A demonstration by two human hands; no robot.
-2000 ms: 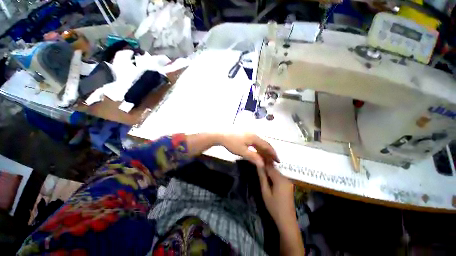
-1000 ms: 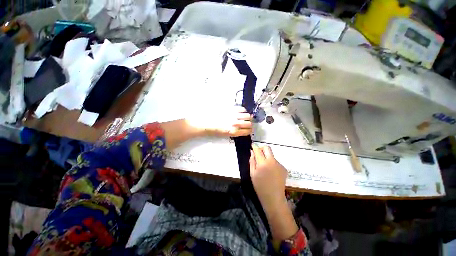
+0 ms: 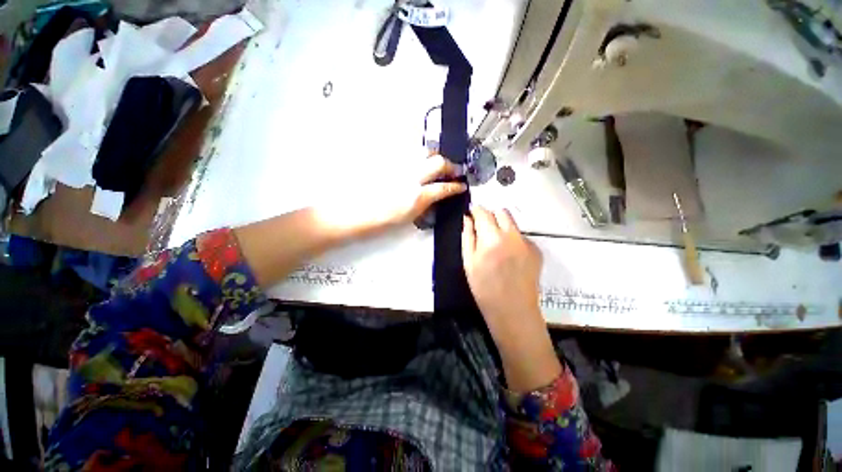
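A dark band piece [image 3: 452, 249] runs from the front table edge up past the needle area of the cream-white sewing machine [image 3: 683, 74]. A dark sewn band chain [image 3: 455, 101] continues behind the needle and bends near the top, by a white label. My left hand [image 3: 427, 194] has its fingers on the band just in front of the needle area. My right hand [image 3: 503, 253] lies along the band's right edge, fingertips on it, nearer the table's front. The needle tip is too small to make out.
A small metal tool [image 3: 583, 194] and an awl with a yellowish handle [image 3: 690, 244] lie right of the needle. On the brown side board [image 3: 69, 221] at left are a folded dark bundle [image 3: 138, 138] and white scraps [image 3: 69, 138]. A looped tool [image 3: 388, 39] lies behind.
The view has moved closer to the needle area. Two seconds ago my hands were together at the table edge; since one second ago they remain on the band, my left fingers now close to the needle area.
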